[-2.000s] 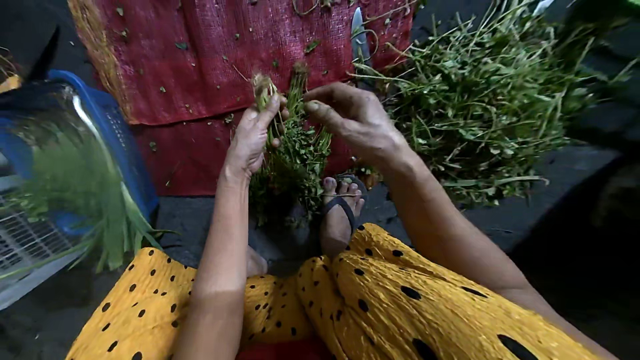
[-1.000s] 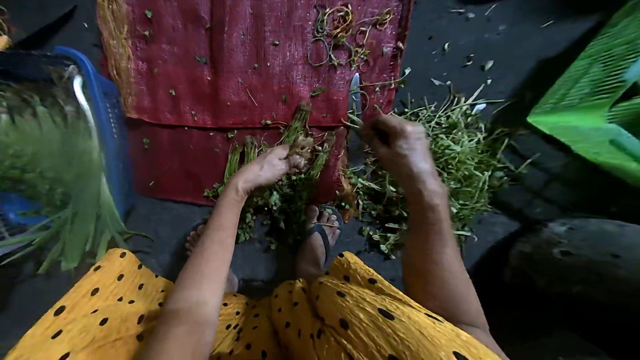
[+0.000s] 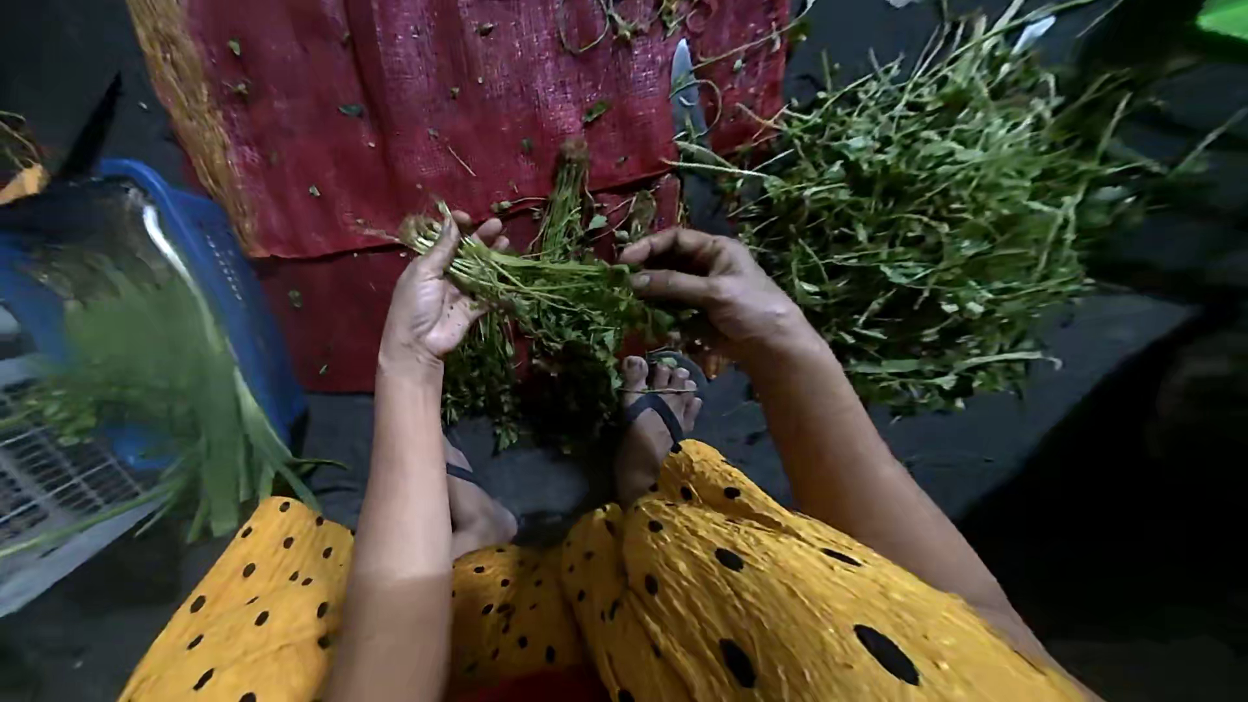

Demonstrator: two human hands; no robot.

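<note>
A bunch of leafy green herbs (image 3: 546,283) with pale stems and roots lies across my left hand (image 3: 434,292), its root end between the thumb and fingers. At the bunch's leafy end is my right hand (image 3: 717,283), thumb and forefinger close together at the leaves; whether they pinch any is unclear. Beneath and behind lie more herb bunches (image 3: 565,200), roots pointing away from me, partly on the red woven sack (image 3: 390,117). A knife (image 3: 686,93) rests on the sack beyond my right hand.
To the right is a large loose heap of green stems and leaves (image 3: 926,224). A blue plastic crate (image 3: 234,283) with long green leaves (image 3: 219,409) stands at left, beside a pale grid-sided crate (image 3: 58,468). My sandalled feet (image 3: 648,429) are just below the bunches. Thin ties lie on the sack's far part.
My right hand has come back from beside the knife to the leafy end of the herbs. My left hand now holds a bunch crosswise over the others. The view has shifted.
</note>
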